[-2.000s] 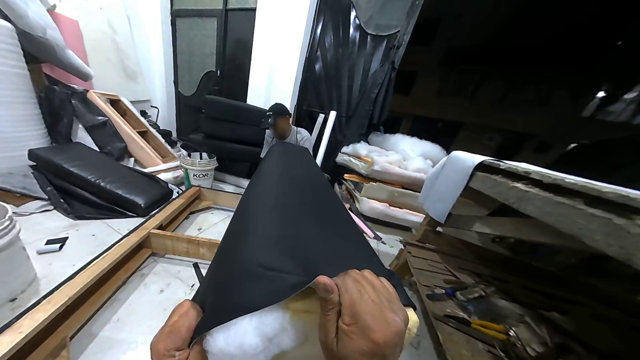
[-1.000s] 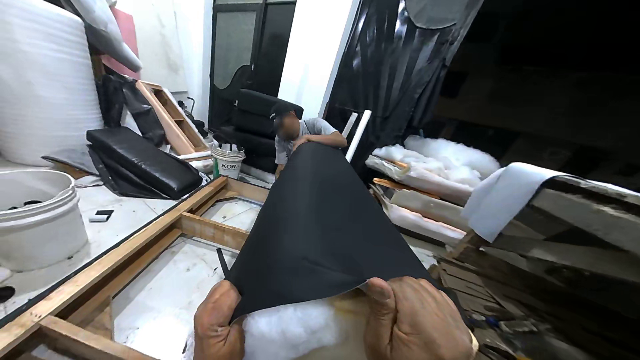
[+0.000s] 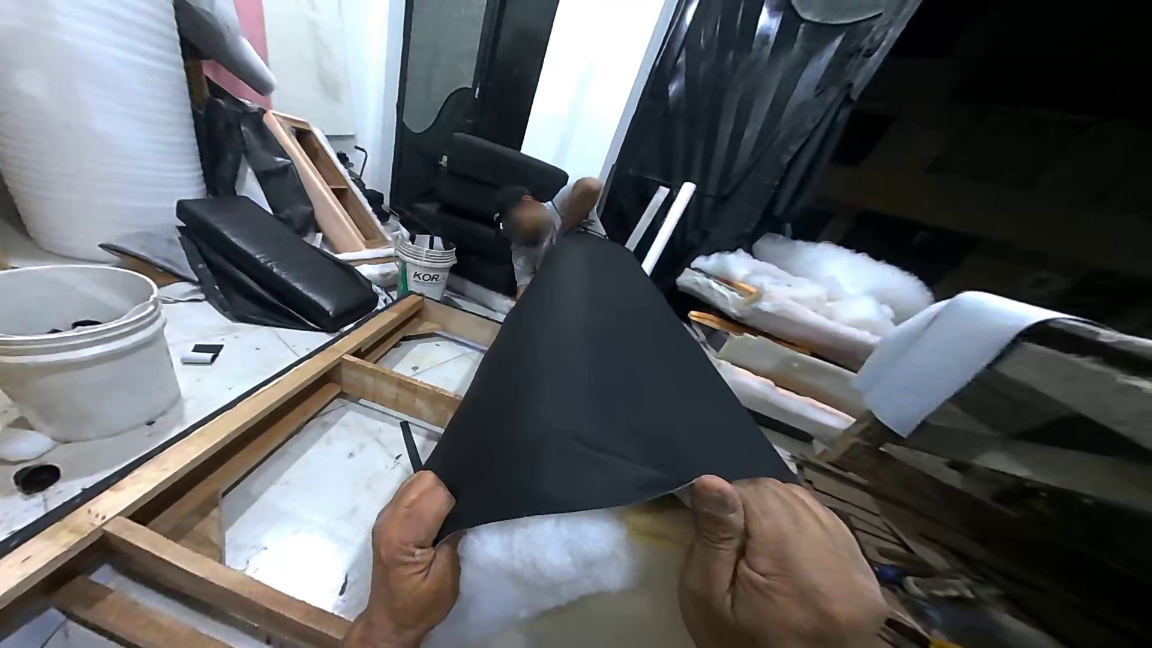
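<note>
A sheet of black upholstery material point(image 3: 594, 387) stretches away from me, with its near edge held between my two hands. My left hand point(image 3: 409, 558) pinches the left corner, and my right hand point(image 3: 778, 562) grips the edge farther right, thumb on top. White fibre stuffing point(image 3: 544, 562) shows under the near edge, beside a beige padded surface point(image 3: 621, 621). At the far end of the sheet a person point(image 3: 540, 225) in a cap leans over with an arm raised; whether that person's hands hold the material is hidden.
A wooden frame point(image 3: 396, 387) lies along the left. White buckets point(image 3: 85, 360), a black cushion point(image 3: 279, 256) and a large white foam roll point(image 3: 99, 126) stand or lie beyond it. On the right are stacked padding point(image 3: 810, 288) and a rack draped with white cloth point(image 3: 954, 351).
Both hands keep their hold on the black material. The other person, low behind its far end two seconds ago, is now leaning over with an elbow raised. The view has turned somewhat to the left.
</note>
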